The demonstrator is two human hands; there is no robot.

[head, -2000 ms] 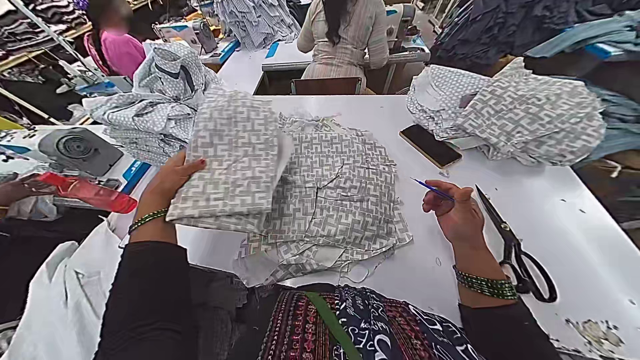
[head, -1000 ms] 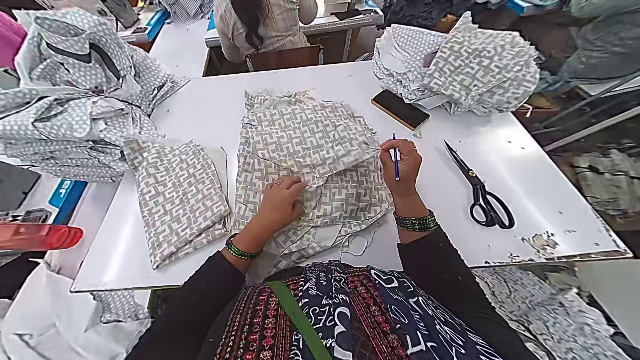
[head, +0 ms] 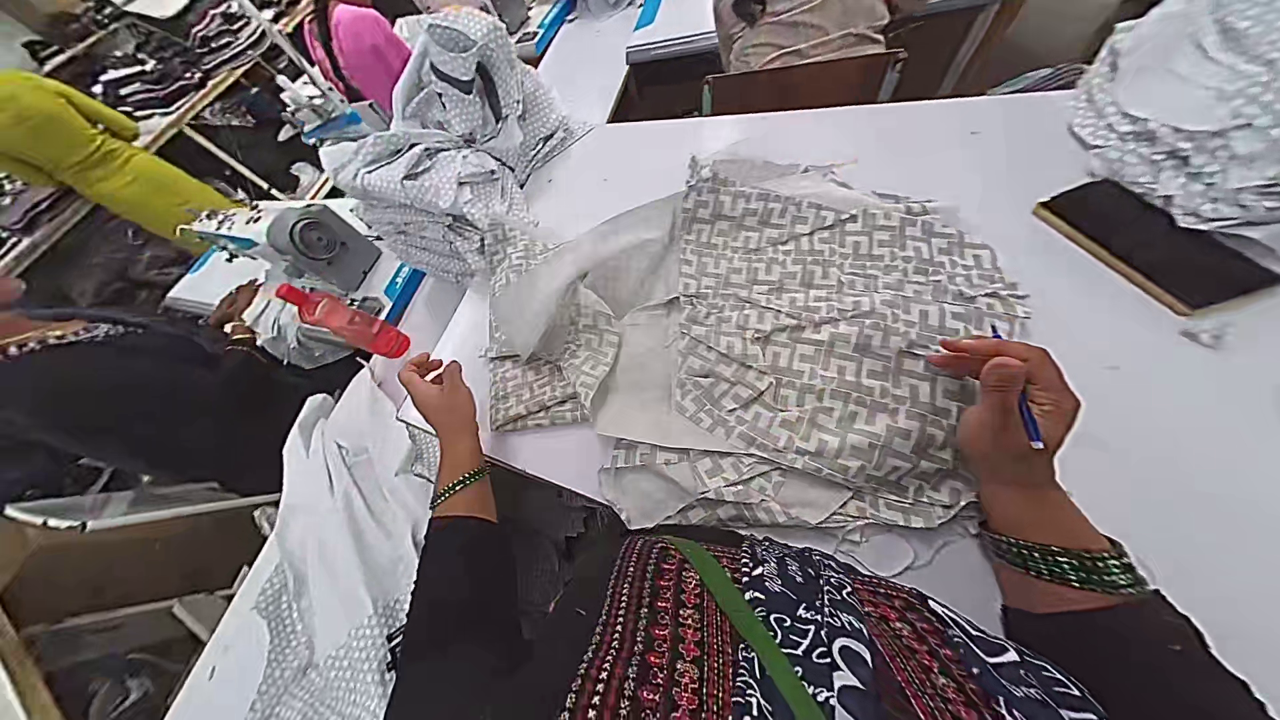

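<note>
My right hand (head: 1020,415) holds a blue pen (head: 1028,418) between its fingers, and it rests at the right edge of a stack of grey-and-white patterned fabric pieces (head: 820,330). My left hand (head: 440,392) is raised at the table's left edge, left of a smaller patterned fabric piece (head: 545,390); its fingers are bent, and whether they pinch anything is unclear. A pale, blurred flap of cloth (head: 610,270) lies between the smaller piece and the stack. A red plastic bottle (head: 345,320) is just beyond my left fingertips.
A dark phone (head: 1150,245) lies at the right beside piled dotted fabric (head: 1190,110). More dotted garments (head: 440,170) are heaped at the back left, near a sewing machine (head: 310,240). A person in dark clothes (head: 130,400) is at the left. White cloth (head: 340,520) hangs by the table's left edge.
My left hand has moved from the stack to the left, past the smaller piece. Pale cloth now spans from the stack to that piece. The view has turned left.
</note>
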